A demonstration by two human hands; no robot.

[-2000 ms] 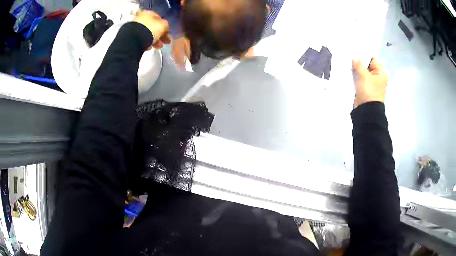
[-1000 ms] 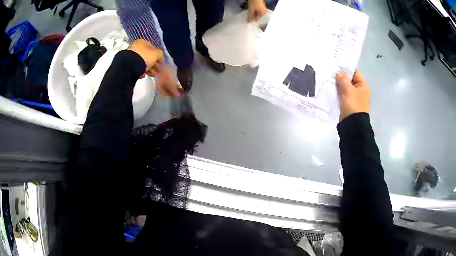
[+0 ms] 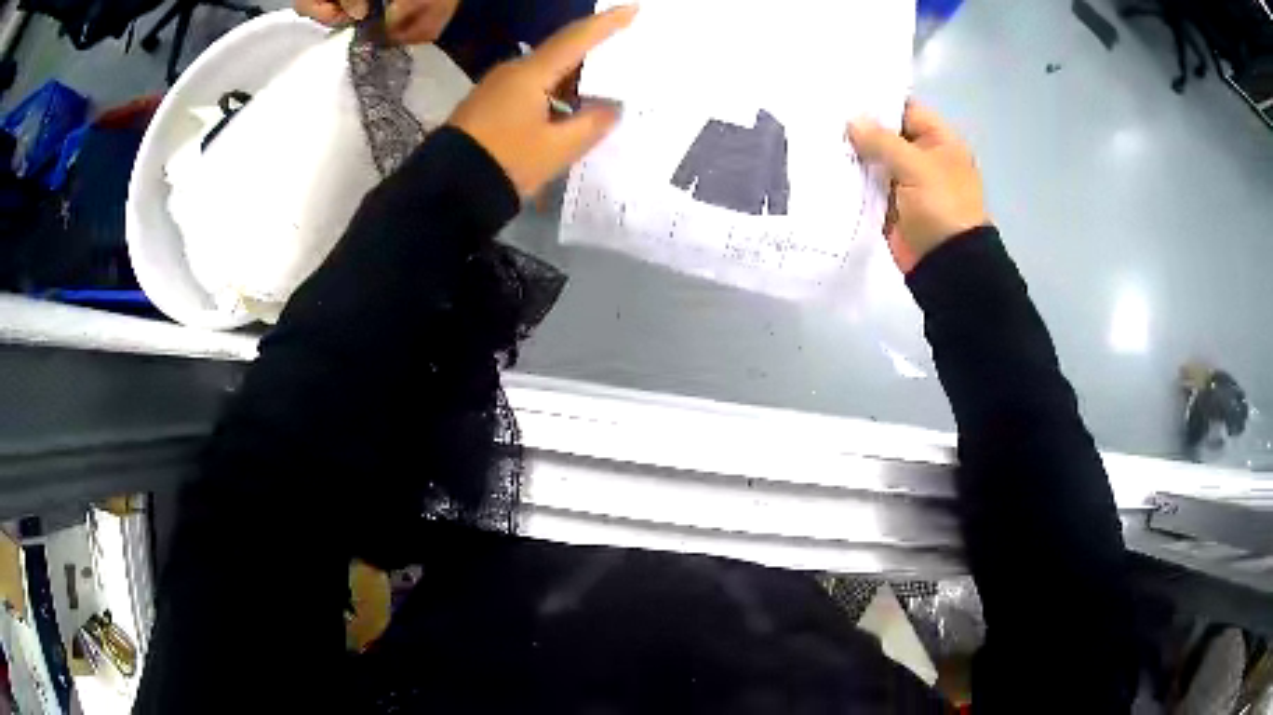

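Note:
The white style sheet (image 3: 824,84) with a dark garment picture is held up over the ledge, its top cut off by the frame. My right hand (image 3: 928,182) grips its right edge. My left hand (image 3: 538,112) is at its left edge, thumb and fingers apart, slightly blurred; whether it touches the sheet I cannot tell. Black lace fabric (image 3: 475,433) hangs over the white ledge beside my left arm, partly hidden by the sleeve. Another person's hands hold a strip of black lace trim (image 3: 384,98) at the top left, over the white tub.
A round white tub (image 3: 147,238) with white pieces stands left beyond the ledge (image 3: 726,503). Blue plastic baskets (image 3: 53,126) and dark cloth are at the far left. A bundle in clear plastic (image 3: 1215,408) lies right on the grey floor. Yellow-handled scissors (image 3: 109,645) lie lower left.
My left hand has moved right from the tub to the sheet's left edge. The sheet and my right hand have shifted left. The other person's hands now hold lace trim over the tub.

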